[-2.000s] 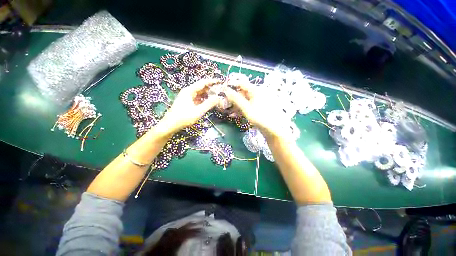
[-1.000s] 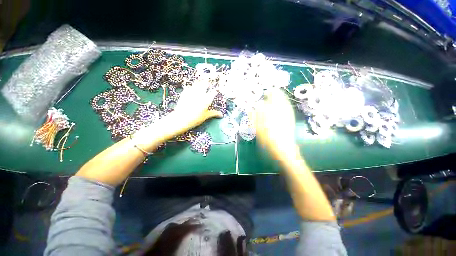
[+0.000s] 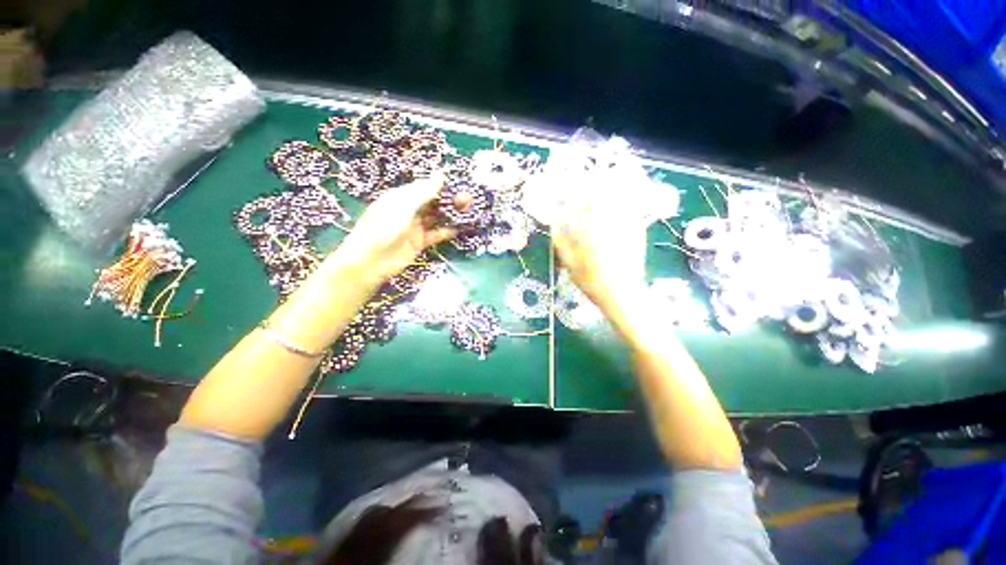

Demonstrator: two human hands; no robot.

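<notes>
My left hand (image 3: 399, 230) is at the right side of the heap of dark dotted rings (image 3: 298, 215), its thumb and fingers on a dark dotted ring (image 3: 464, 203). My right hand (image 3: 596, 248) is over the lower part of the middle heap of white rings (image 3: 601, 182). Glare washes out its fingers, so I cannot tell whether they hold anything. A white ring (image 3: 531, 296) lies flat on the green bench between my hands. A few dotted rings (image 3: 474, 330) lie nearer the front edge.
Silvery bubble wrap (image 3: 143, 132) lies at the upper left, with a bundle of orange and white wires (image 3: 140, 270) below it. A second heap of white rings (image 3: 761, 259) with clear plastic (image 3: 855, 248) is at the right. Blue material (image 3: 949, 519) shows at the lower right.
Since one second ago, my left hand has taken hold of a dotted ring. My right hand remains at the middle white heap. The whole view has shifted slightly. Two seconds ago both hands were together.
</notes>
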